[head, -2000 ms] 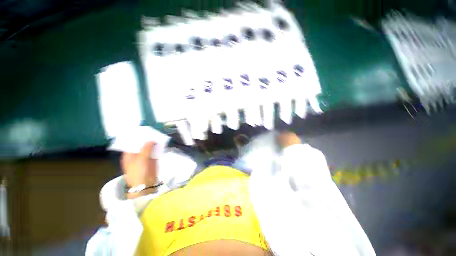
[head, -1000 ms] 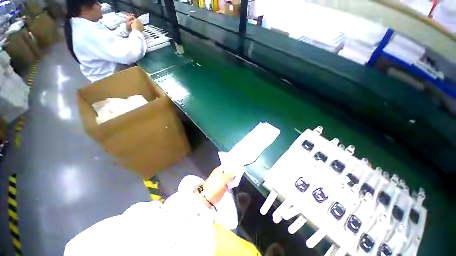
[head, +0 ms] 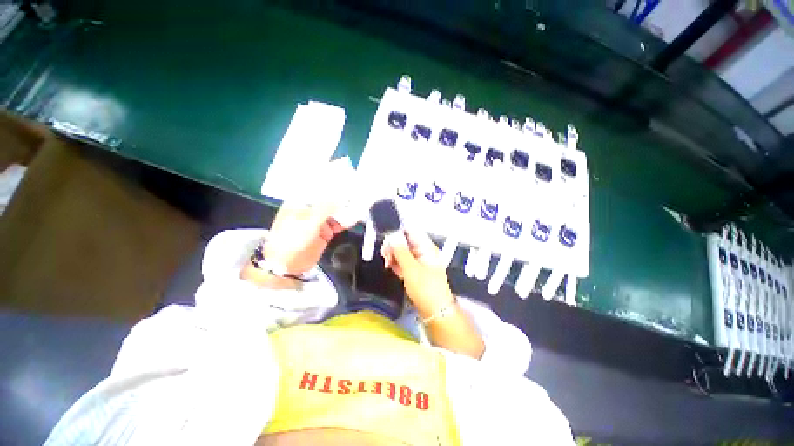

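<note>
A smartwatch [head: 385, 216] with a dark square face is held up in my right hand [head: 418, 264], in front of the near left corner of the foam tray [head: 444, 173]. My left hand [head: 302, 235] holds a thin white sheet [head: 346, 193] just left of the watch. The foam tray bears two rows of watches with dark square faces, their white straps hanging over the near and far edges. A white rectangular pile [head: 305, 148] lies left of the tray on the green bench [head: 209, 96].
A second foam tray of watches [head: 756, 300] is at the far right. A brown carton [head: 96, 231] stands at the left beside the bench. A dark shelf structure [head: 575, 52] runs behind the bench.
The view has turned back from the aisle and the other worker to the tray. My right hand, out of view one second ago, now holds a watch. My left hand still holds a white sheet.
</note>
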